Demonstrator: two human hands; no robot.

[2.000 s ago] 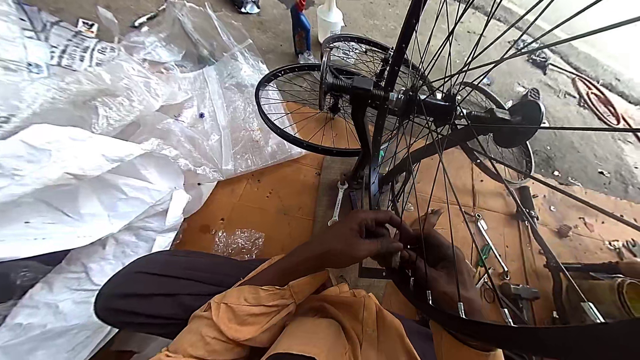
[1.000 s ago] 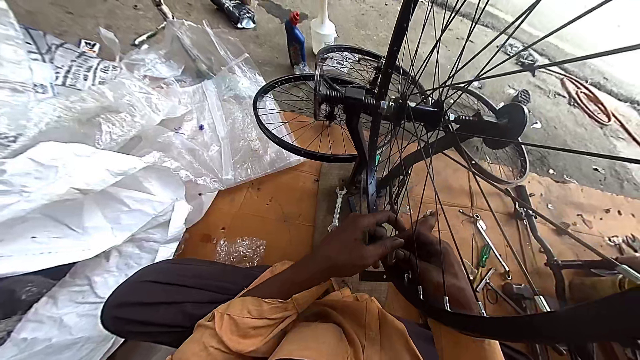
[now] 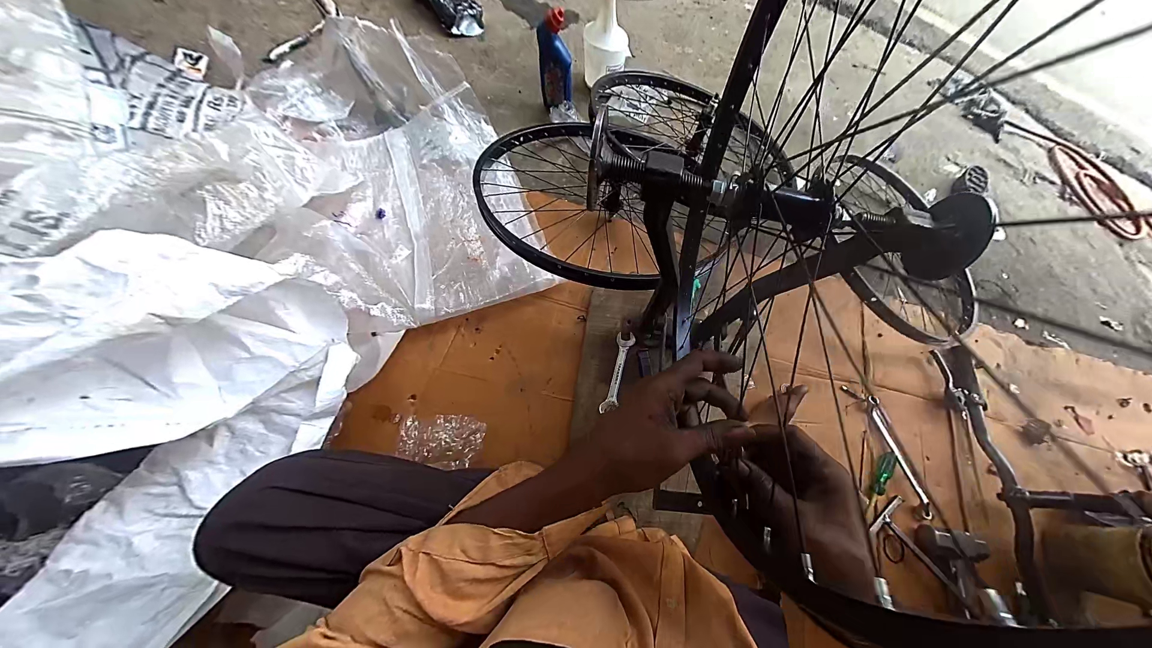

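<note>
A large spoked bicycle wheel, its black rim [image 3: 846, 607] nearest me, stands in a black metal truing stand [image 3: 783, 274]. My left hand [image 3: 666, 423] reaches in from the left to the rim, thumb and fingertips close together at a spoke's lower end. My right hand [image 3: 801, 495] is behind the spokes, its fingers meeting the left ones at the rim. Whether a small part is between the fingertips is hidden. An open-ended wrench [image 3: 616, 371] lies on the board left of the stand. A green-handled screwdriver [image 3: 883, 473] and a socket wrench [image 3: 900, 454] lie right of my right hand.
Other bicycle wheels [image 3: 562, 281] lie beyond the stand. Clear plastic sheeting [image 3: 423, 207] and white sacking [image 3: 135, 342] spread at the left. A blue bottle [image 3: 555, 67] and a white bottle [image 3: 605, 45] stand behind. A hammer [image 3: 954, 544] and a black metal frame [image 3: 1012, 486] are at right.
Both hands stay at the rim, with small shifts of the fingers; the left fingertips have come closer to the right ones.
</note>
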